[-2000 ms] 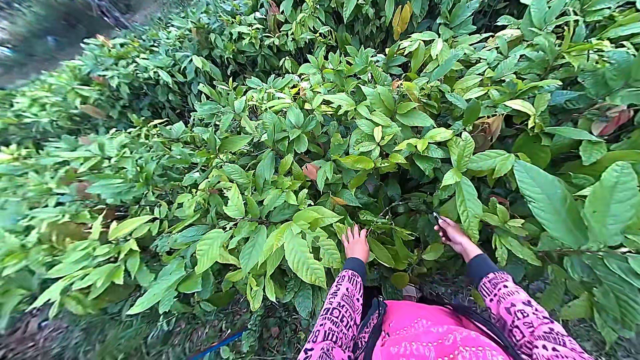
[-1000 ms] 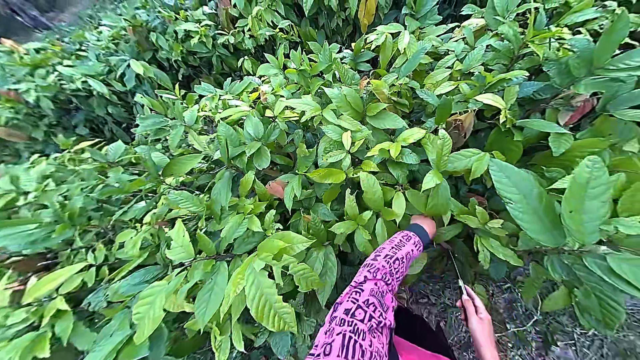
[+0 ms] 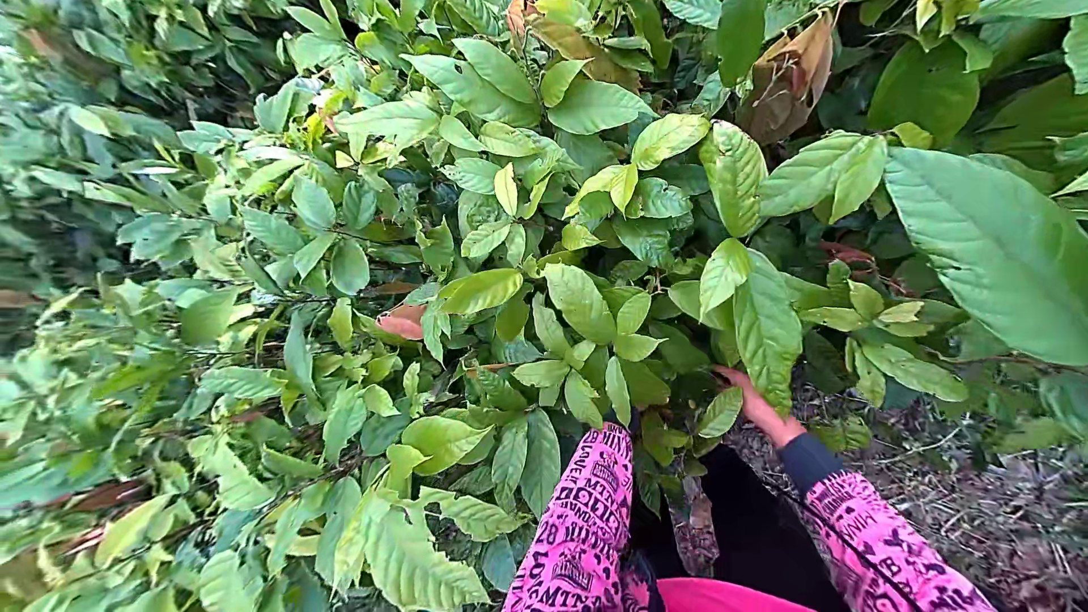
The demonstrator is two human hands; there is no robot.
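A dense leafy green shrub (image 3: 586,306) fills most of the head view. My left hand is hidden under its leaves; only the pink printed sleeve shows, ending at the foliage at lower centre. My right hand (image 3: 756,404) reaches into the leaves to the right of that sleeve, with its fingers partly covered. A long serrated leaf (image 3: 765,331) hangs just above my right hand. Whether either hand grips anything cannot be seen, and the thin-bladed tool is out of sight.
Large broad leaves (image 3: 994,246) stick out at the right. A dried brown leaf (image 3: 786,81) hangs at the upper right. Ground with dry litter (image 3: 977,510) lies at the lower right. More shrubs stretch away to the left.
Both hands have moved in under the leaves; a second ago my right hand showed outside them with a thin-bladed tool. The view has come closer to the shrub.
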